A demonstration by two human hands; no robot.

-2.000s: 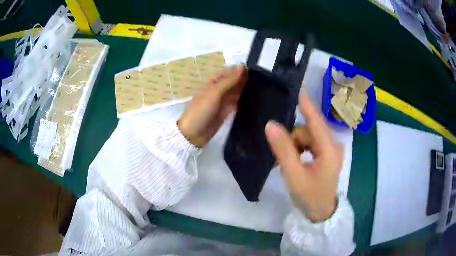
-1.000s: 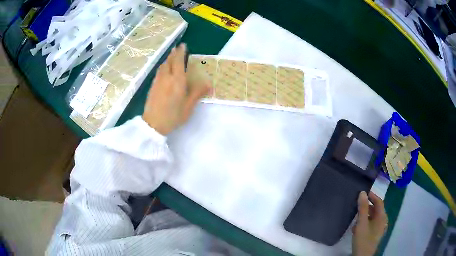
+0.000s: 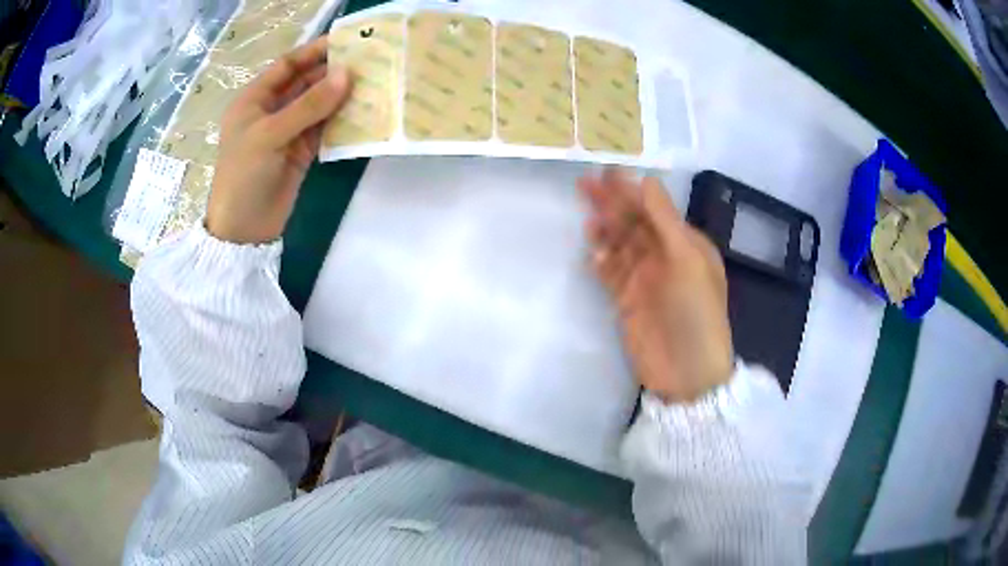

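My left hand [image 3: 271, 144] grips the left end of the sticker sheet [image 3: 448, 83], thumb on top. The sheet is a white strip with several tan stickers in a row and a pale emptied place at its right end. My right hand [image 3: 663, 282] is open, slightly blurred, fingers just below the sheet's right part, holding nothing. The black phone case [image 3: 768, 293] lies on the white foam sheet [image 3: 464, 299], its window end away from me. My right hand and sleeve hide part of it.
The blue scrap bin [image 3: 865, 216] with tan bits stands right of the case. A bag of packed sticker sheets [image 3: 149, 199] and tangled white liner strips [image 3: 100, 88] lie at left. A second white sheet [image 3: 940, 420] at right bears a dark case [image 3: 987, 453], cut off by the edge.
My left hand has taken hold of the sticker sheet's left end. My right hand has let go of the case and moved left towards the sheet. The view has shifted.
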